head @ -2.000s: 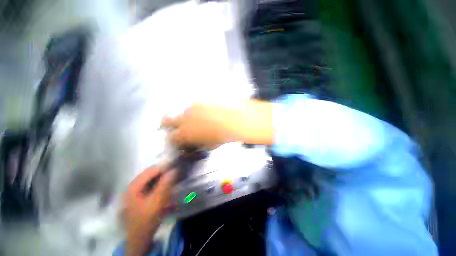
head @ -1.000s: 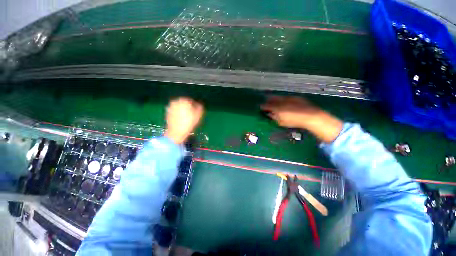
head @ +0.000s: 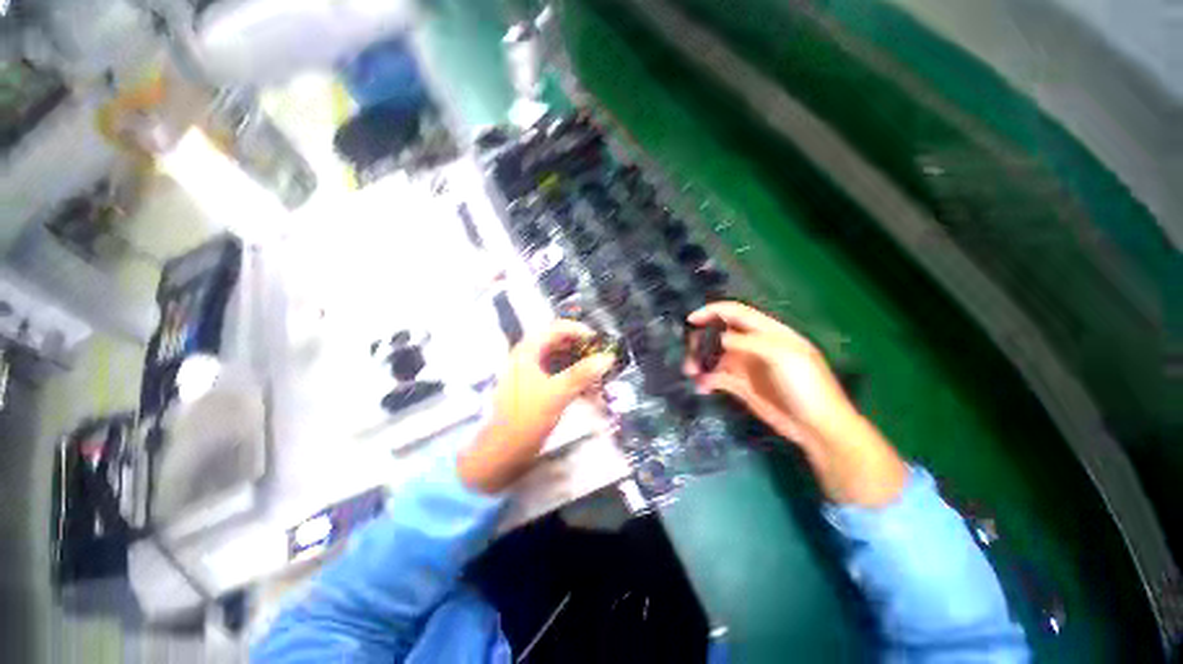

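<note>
My left hand [head: 529, 402] holds a small dark round part [head: 580, 350] with a yellowish glint between thumb and fingers, over the near edge of the blister tray. My right hand [head: 776, 387] holds a small black part [head: 708, 345] between thumb and fingertips, above the right side of the tray. The clear blister tray [head: 636, 266] carries rows of black round parts. Left of my left hand, a black part [head: 406, 365] sits in the fixture on the white machine bed [head: 350, 279]. The picture is blurred, so fine details cannot be told.
The black teach pendant [head: 195, 305] lies at the left, with a white wad [head: 197, 378] beside it. The control panel [head: 335, 521] is on the machine's front edge. A black box [head: 97, 499] stands far left. The green mat [head: 908, 298] runs along the right.
The view has swung left from the green bench, so the machine bed shows again. The blue bin and pliers are out of view. Both hands now hold small parts over the tray.
</note>
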